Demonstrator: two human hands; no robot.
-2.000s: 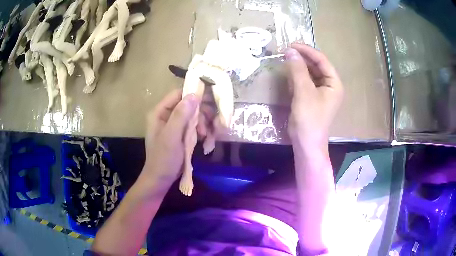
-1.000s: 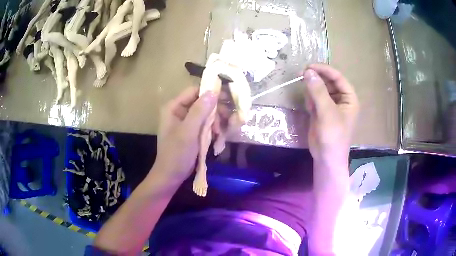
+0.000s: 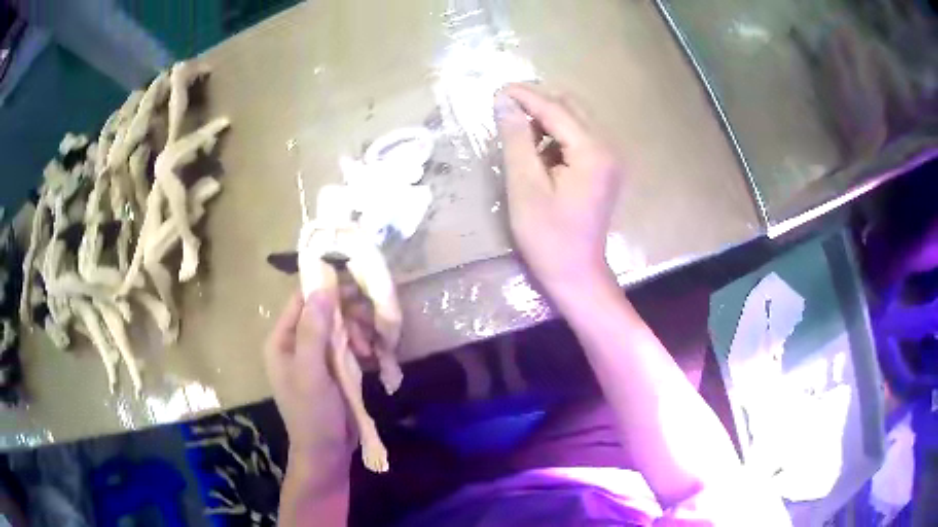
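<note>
My left hand [image 3: 305, 376] holds a cream figure lower body [image 3: 355, 257] by one leg above the table's front edge, with its hips up and its feet hanging down. A small dark hip piece [image 3: 283, 262] sticks out sideways at the hips. My right hand [image 3: 561, 185] is raised over the table, right of the figure and apart from it. Its thumb and index fingertips are together against bright glare, and I cannot tell if the white stick is still between them. A crumpled white wipe [image 3: 396, 206] lies just behind the figure on clear film.
A pile of cream leg assemblies [image 3: 113, 247] lies on the brown table [image 3: 257, 165] at left. Below the table are a crate of thin tan parts [image 3: 242, 463], a blue stool [image 3: 139, 494] at lower left, and a grey-green tote [image 3: 869, 381] with white liner [image 3: 771, 319] at lower right.
The view has turned and shifted, so the table edge slants. The figure, still in my left hand, shows farther left and lower. My right hand has moved up and away; the stick, clear before, cannot be made out.
</note>
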